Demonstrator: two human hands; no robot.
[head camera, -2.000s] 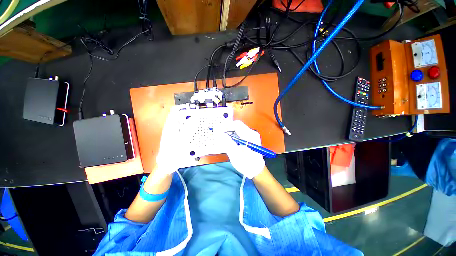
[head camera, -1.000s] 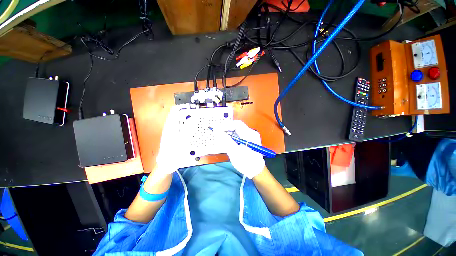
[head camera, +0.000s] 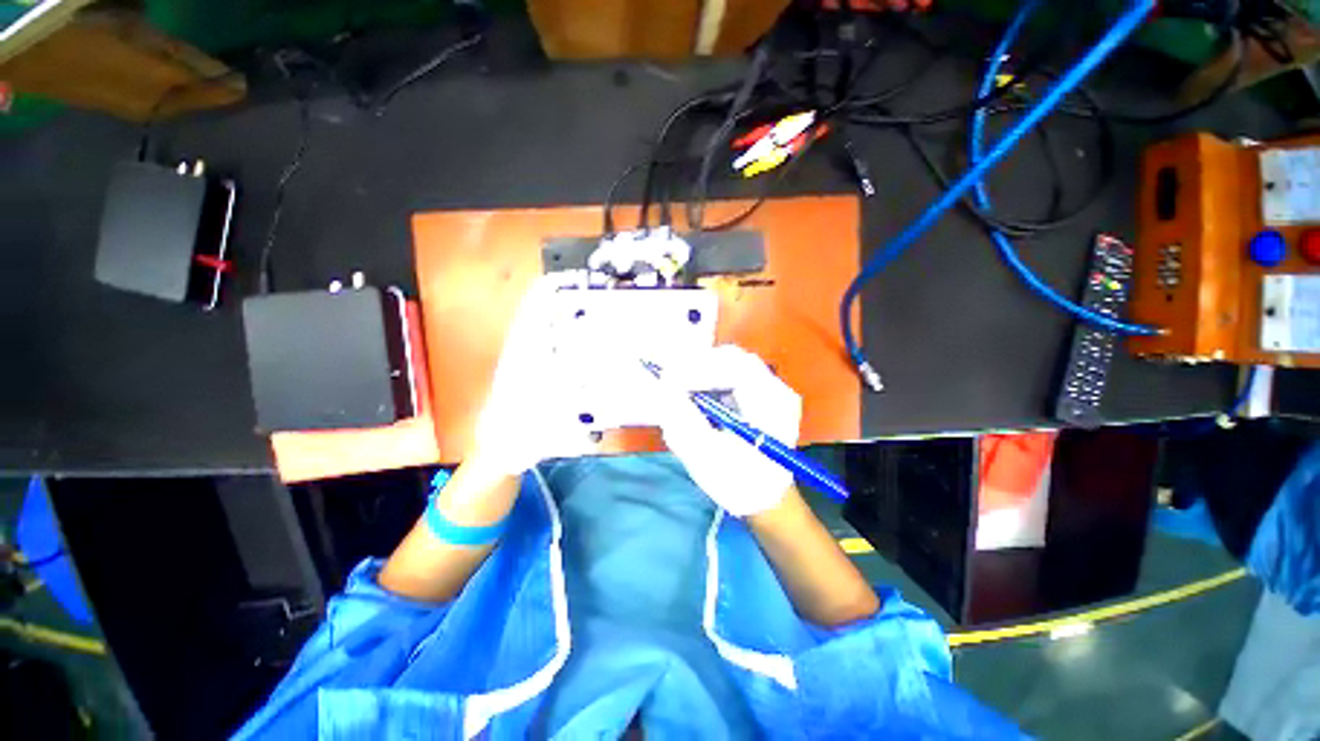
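Note:
A pale set-top box underside (head camera: 611, 348) faces up on the orange mat (head camera: 811, 290), its back edge against the whitish test connector fixture (head camera: 644, 256). Dark feet show near its corners; glare washes out much of its surface. My gloved left hand (head camera: 524, 384) holds its left edge; the fingers blur into the white. My gloved right hand (head camera: 735, 434) grips a blue marker pen (head camera: 775, 452) over the box's right side, the tip pointing to the box's middle. Whether the tip touches is hard to tell.
Two black set-top boxes (head camera: 154, 232) (head camera: 322, 359) stand at left, the nearer by an orange-red pad (head camera: 355, 449). A blue cable (head camera: 927, 236), AV leads (head camera: 779, 142), a remote control (head camera: 1094, 333) and an orange-brown power box (head camera: 1180, 253) are at right. Another person's blue sleeve (head camera: 1291, 500) shows far right.
The view has shifted, so the bench appears farther right and slightly higher. The pen tip now points nearer the middle of the box. Both hands keep their hold.

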